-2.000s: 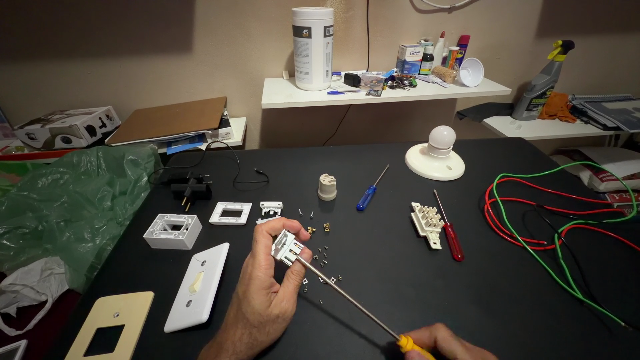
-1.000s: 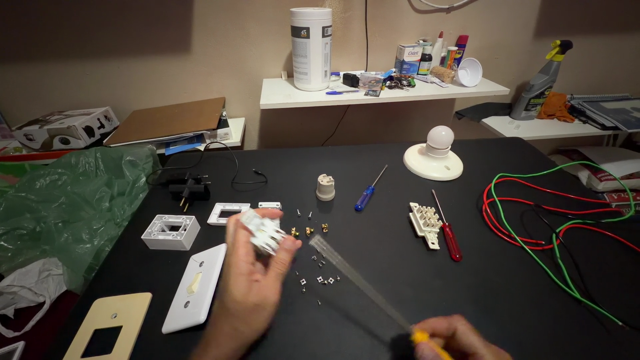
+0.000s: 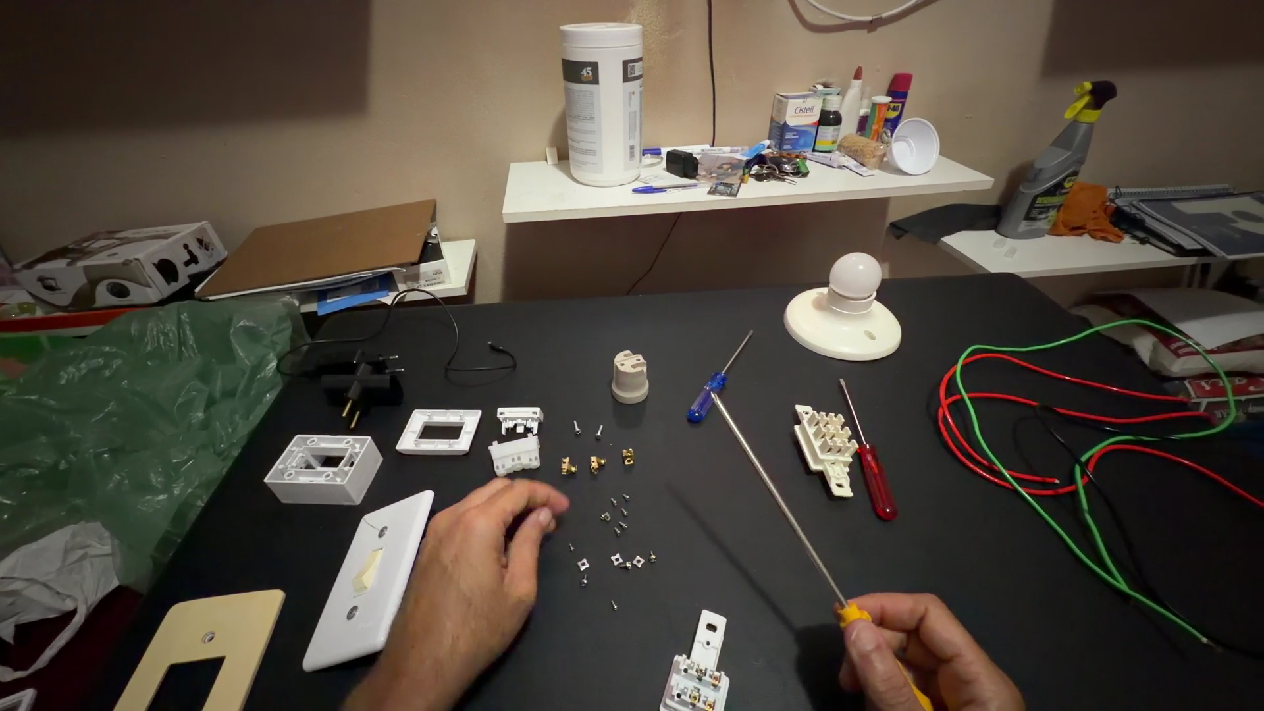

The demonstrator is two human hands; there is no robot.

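Observation:
My left hand (image 3: 484, 563) rests over the black table with thumb and forefinger slightly apart, holding nothing. Just beyond its fingertips lies a white plastic socket housing (image 3: 515, 455), beside a smaller white plastic piece (image 3: 519, 420). To the right of the fingers are several brass terminals (image 3: 596, 464) and scattered small screws (image 3: 619, 528). My right hand (image 3: 913, 652) grips a long-shafted screwdriver (image 3: 780, 499) by its yellow handle, its tip up over the blue screwdriver (image 3: 706, 397). Between the hands, at the bottom edge, lies a white terminal module (image 3: 698, 671) with metal screws.
Left are a white switch plate (image 3: 370, 583), a beige plate (image 3: 252, 622), a white box (image 3: 324, 469) and a white frame (image 3: 438, 433). Beyond are a lamp socket (image 3: 630, 377) and a bulb on a base (image 3: 842, 324). Right are a terminal block (image 3: 826, 449), a red screwdriver (image 3: 875, 479) and wires (image 3: 1076, 454).
The white part held in my left hand has been let go, and that hand is now lower and empty. A white module now lies near the bottom edge. The screwdriver's tip has moved up and right.

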